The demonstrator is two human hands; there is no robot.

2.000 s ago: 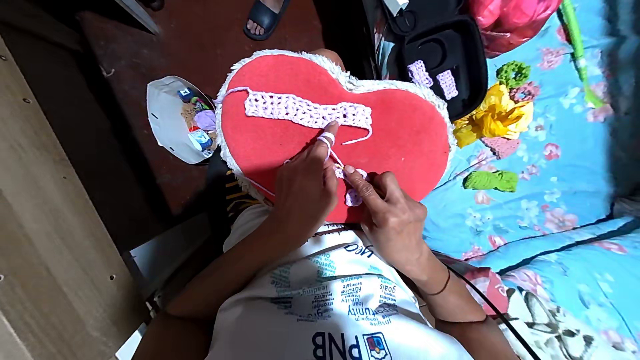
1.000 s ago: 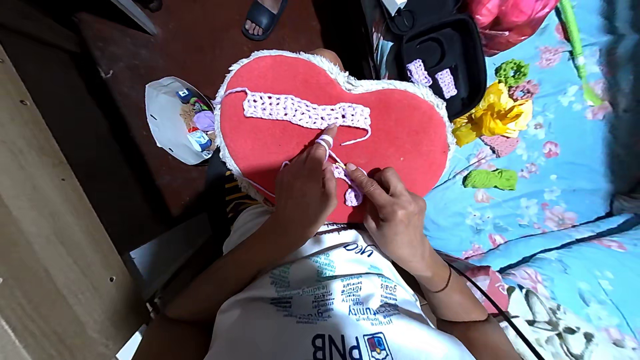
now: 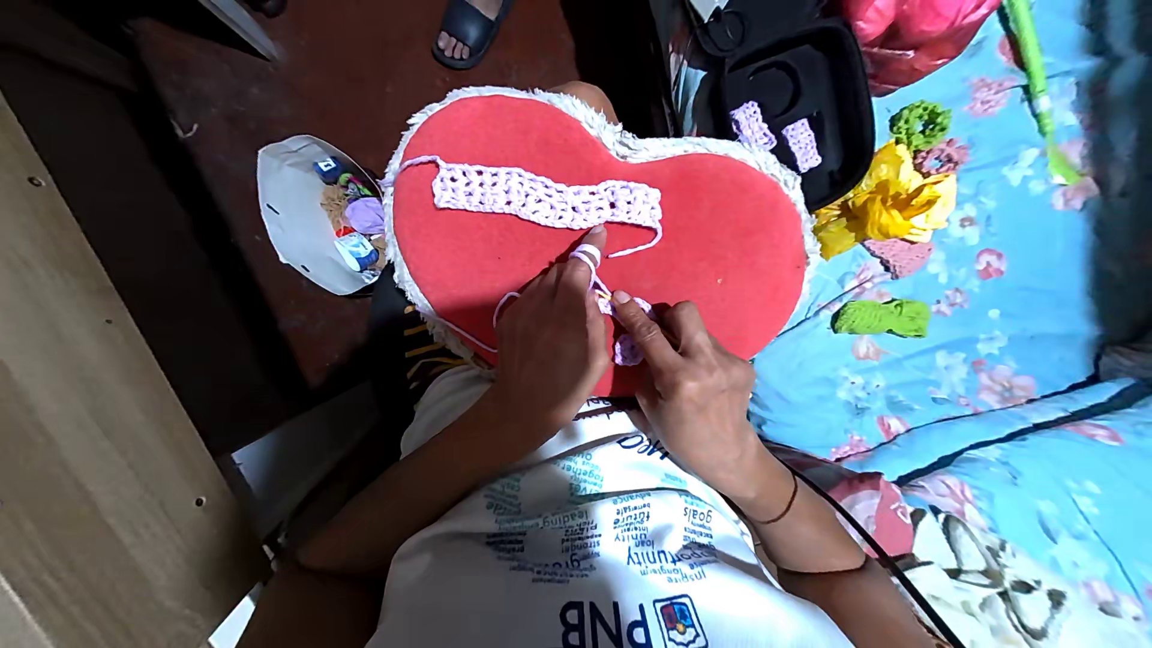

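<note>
A red heart-shaped cushion (image 3: 720, 261) with white furry edging lies across my lap. On it, above my hands, rests a strip of pale lilac crochet (image 3: 549, 196) with a yarn tail at each end. Lilac yarn wraps the raised index finger of my left hand (image 3: 553, 333), whose other fingers curl at a small lilac crochet piece (image 3: 630, 349). My right hand (image 3: 693, 378) pinches that piece close beside the left fingertips. Something thin and yellowish, perhaps a hook, shows between the hands; most of it is hidden.
A white bag (image 3: 301, 220) with yarn balls stands at the left. At the right, a black case (image 3: 841, 99) holds two lilac crochet pieces. A yellow plastic bag (image 3: 891, 202), green yarn (image 3: 882, 318) and crochet pieces lie on a blue floral sheet (image 3: 954, 360). A cable runs by my right arm.
My right hand's fingers have shifted slightly at the small crochet piece. The left hand and the crochet strip have stayed in about the same place.
</note>
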